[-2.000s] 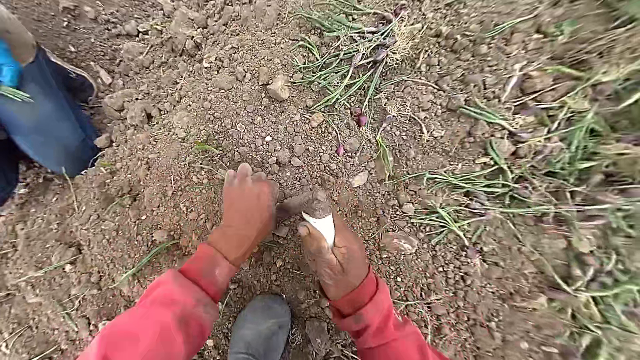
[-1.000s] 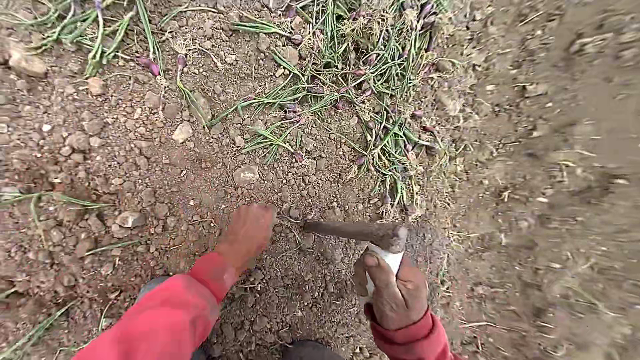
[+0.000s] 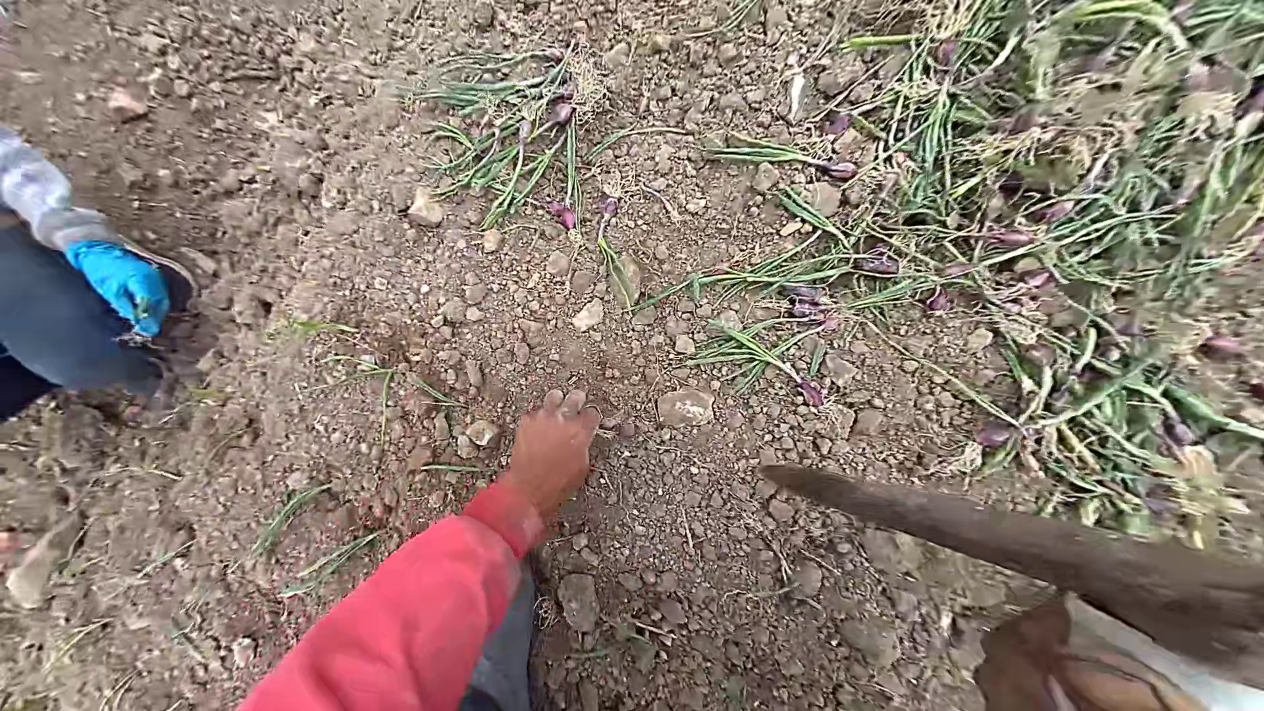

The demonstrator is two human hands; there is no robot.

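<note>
My left hand (image 3: 553,446), in a red sleeve, rests at the soil in the middle of the view with its fingers curled down; whether anything is under them is hidden. At the lower right edge my right hand (image 3: 1062,657), partly cut off, grips a hand tool (image 3: 948,518) with a white-wrapped part and a long, dark, dirt-covered piece pointing left. Its tip is above the ground, right of my left hand. A purple-bulbed onion plant (image 3: 755,351) lies on the soil between and beyond the hands.
A large heap of pulled onion plants (image 3: 1047,227) spreads over the right. A smaller bunch (image 3: 523,138) lies further off. At left kneels another person with a blue-gloved hand (image 3: 123,286). Stones (image 3: 686,406) dot the soil, and green shoots (image 3: 331,563) stand at lower left.
My right hand has lifted the tool away to the right and nearer the camera. My left hand stays low at the soil. The view has shifted, with the other person's gloved hand back in sight.
</note>
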